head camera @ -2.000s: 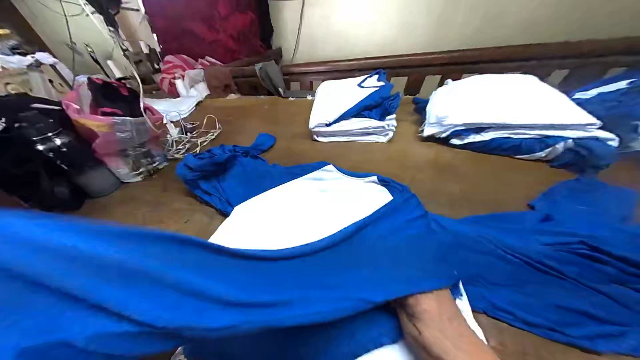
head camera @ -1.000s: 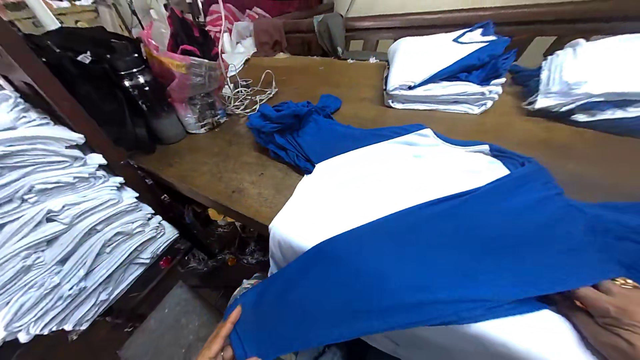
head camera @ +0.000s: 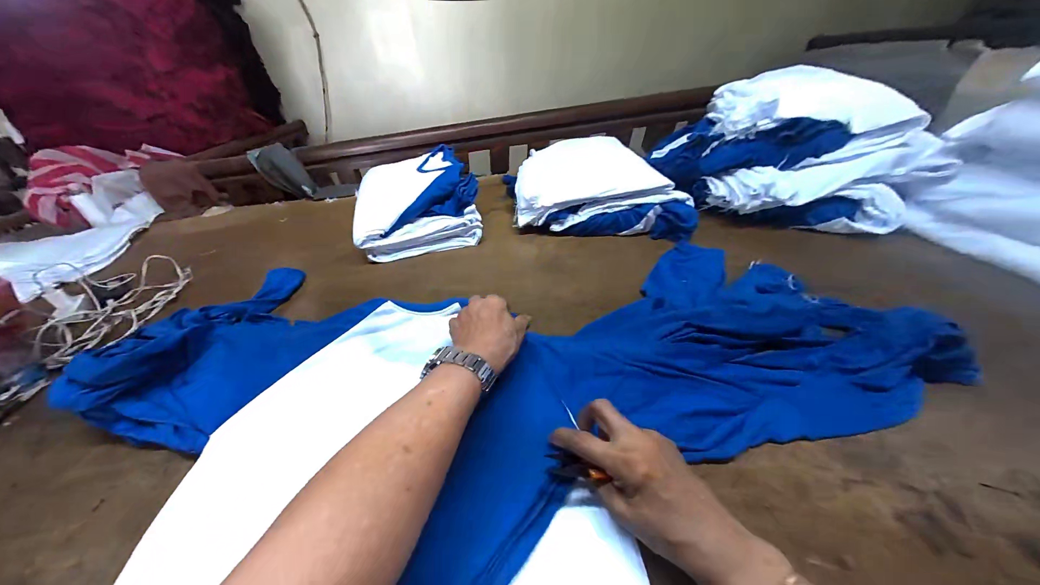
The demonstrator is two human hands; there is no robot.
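A blue and white fabric garment lies spread over the brown table, its blue sleeves out to both sides. My left hand, with a metal-band wristwatch at the wrist, presses on the garment beside the white neckline; whether its fingers pinch the cloth is hidden. My right hand holds a small dark cutting tool with an orange part, probably thread snips, over the blue cloth. A loose white thread runs up from its fingertips.
Behind the garment stand a folded blue and white stack, a second stack and a taller pile. Tangled white cord lies at the left. A wooden rail runs along the table's back.
My left hand has moved from the garment's lower edge to the neckline. The large blue panel no longer stretches across the front. The snips now show in my right hand. The view has swung right.
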